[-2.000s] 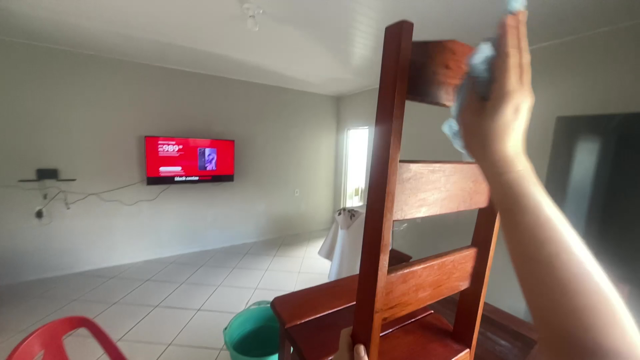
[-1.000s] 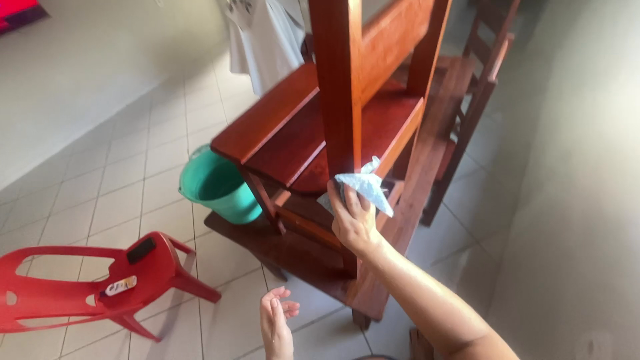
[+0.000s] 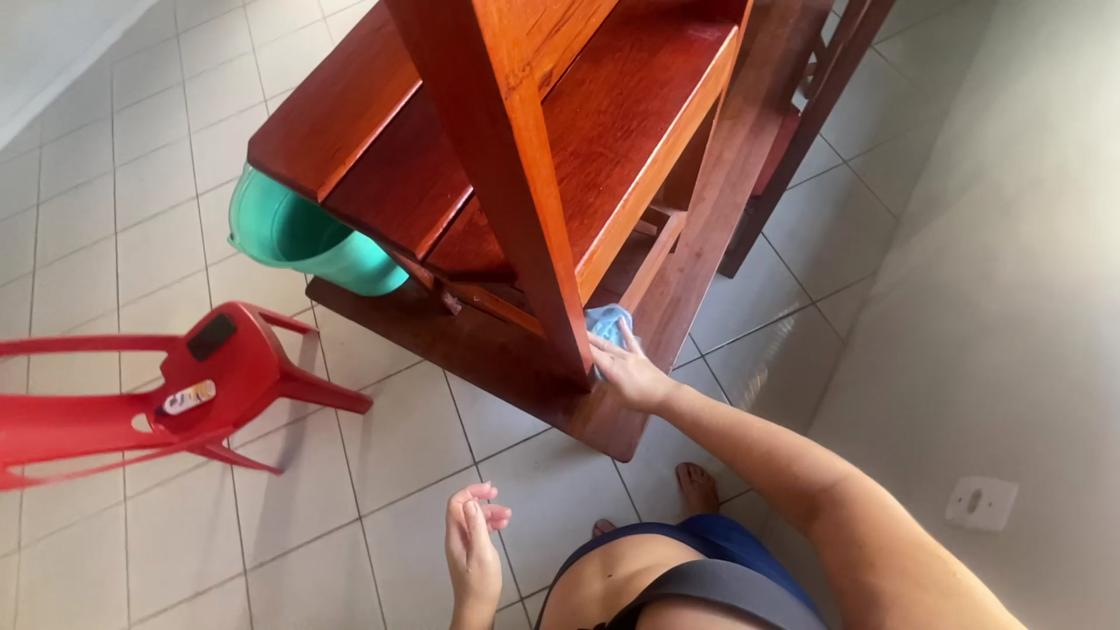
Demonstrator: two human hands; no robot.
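A varnished wooden chair (image 3: 652,114) stands on a brown wooden bench or tabletop (image 3: 490,359). Near the foot of its rear leg, my right hand (image 3: 632,372) presses a light blue cloth (image 3: 610,324) against the wood, fingers spread over the cloth. My left hand (image 3: 475,542) hangs in the air at the lower middle, fingers slightly curled and apart, holding nothing. The chair's other legs are partly hidden under its slatted seat.
A green plastic bucket (image 3: 302,232) is on the left, partly behind the chair seat. A red plastic chair (image 3: 254,350) holds a dark phone-like object (image 3: 211,337) and a small bottle (image 3: 189,397). Another dark wooden chair (image 3: 809,131) stands at the right, near the wall (image 3: 1006,289).
My right hand has gone from the top of the chair's back down to the foot of its leg with the cloth. My left hand has let go of the chair. The view has tilted far down.
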